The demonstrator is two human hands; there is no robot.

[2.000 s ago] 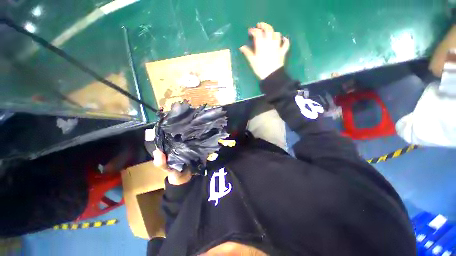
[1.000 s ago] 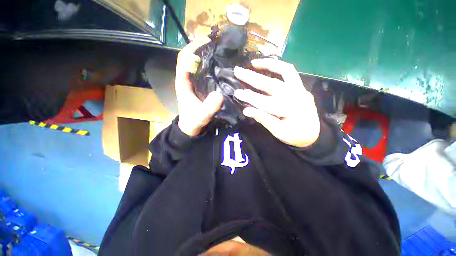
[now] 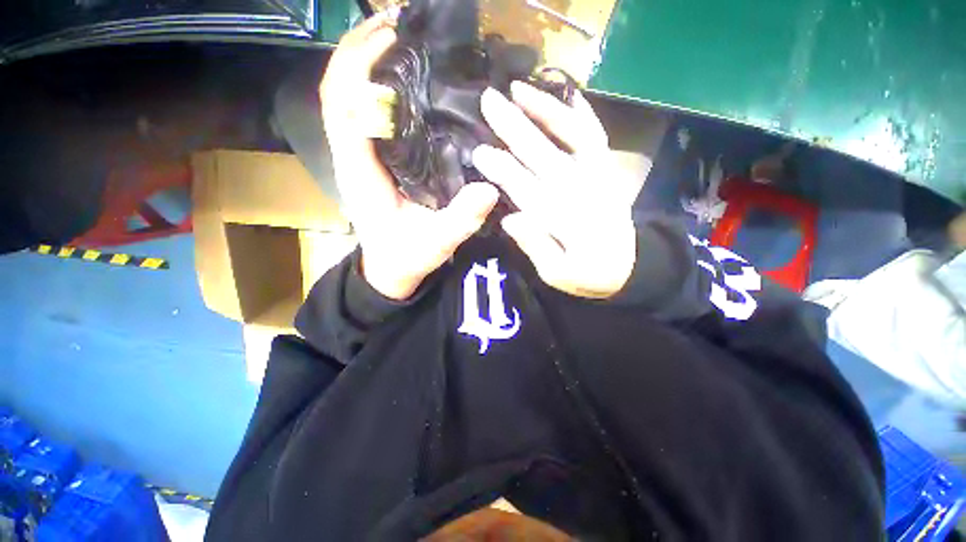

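A glossy black sculpted part (image 3: 418, 127) with wavy strands is held above my lap, close to the bench edge. My left hand (image 3: 371, 180) wraps its left side, with the thumb across its lower end. A pale yellow bit (image 3: 373, 112) shows at my left fingers; I cannot tell what it is. My right hand (image 3: 567, 191) lies against the part's right side, with its fingers spread over it. The part's upper end runs to the picture's top edge, and my hands hide some of it. A stained cardboard sheet (image 3: 551, 37) shows behind it on the bench.
The green bench (image 3: 741, 64) runs along the top, with a dark glass-sided panel (image 3: 159, 21) at top left. An open carton (image 3: 217, 233) stands at left. Red stools (image 3: 789, 238) are at both sides. A person's pale sleeve (image 3: 900, 318) is at right. Blue bins (image 3: 95, 508) stand at bottom left.
My right hand has left the bench and come onto the black part. The part has been turned, now showing smooth wavy surfaces. Lately, hands and part have shifted up and left in the picture.
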